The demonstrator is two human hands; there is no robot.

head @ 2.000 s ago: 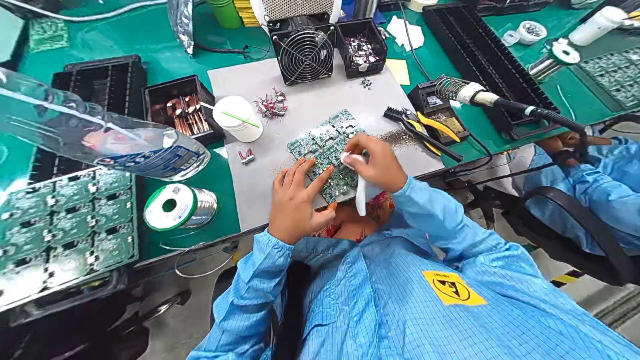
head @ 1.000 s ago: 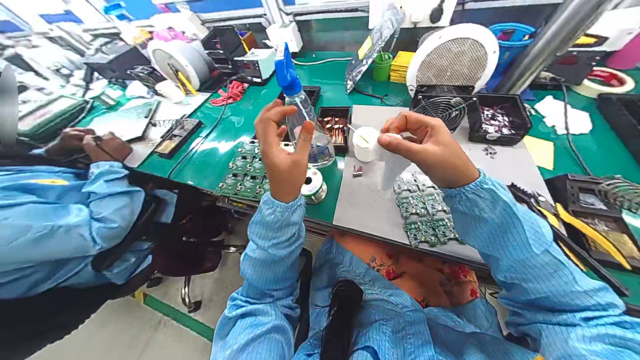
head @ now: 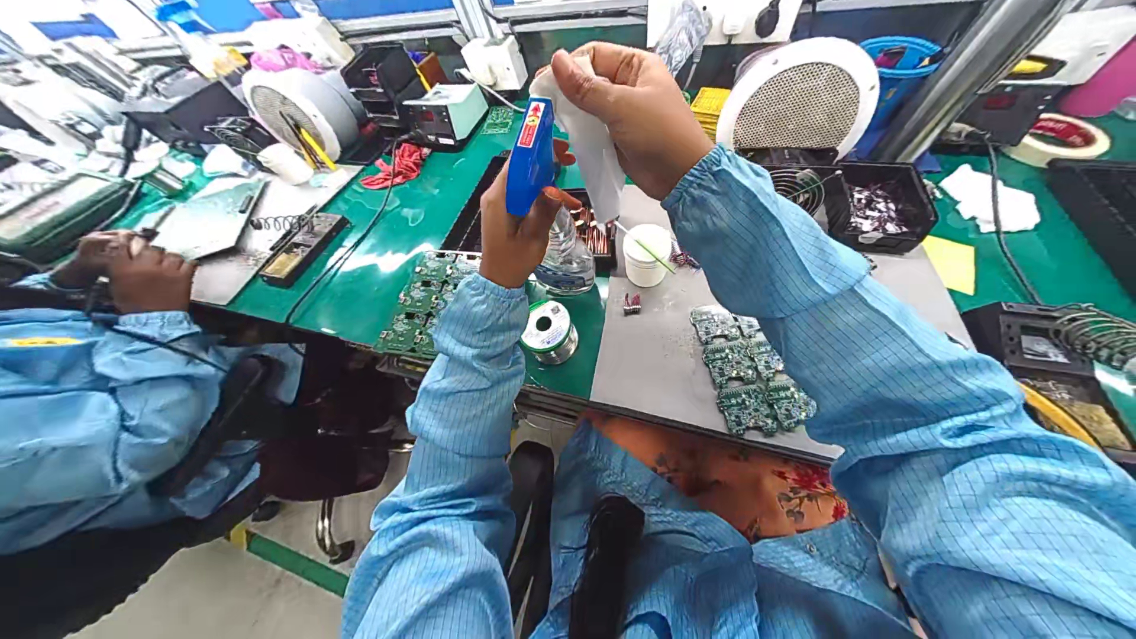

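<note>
My left hand [head: 519, 232] is wrapped around the neck of a clear spray bottle [head: 566, 257], just under its blue spray head [head: 531, 160]. Right beside that head, my right hand [head: 635, 111] pinches a white cloth or wipe [head: 596, 164] that hangs down. A panel of green circuit boards [head: 750, 373] lies on the grey mat below my right forearm. A white tub [head: 648, 256] with a thin green-tipped stick stands behind it, near a small red-and-white component [head: 632, 304]. The solder wire spool [head: 549, 332] sits left of the mat.
More circuit boards [head: 426, 297] lie left of the spool. Behind the tub are a black bin of copper-coloured parts [head: 596, 232], a fan [head: 799, 188] and a black bin of small parts [head: 879, 209]. At the left, a co-worker's hands [head: 146, 271] are over the bench.
Both hands have left the circuit boards. My left hand reached the spray bottle and took hold of its neck; my right hand raised the white wipe beside the spray head. The view has swung left.
</note>
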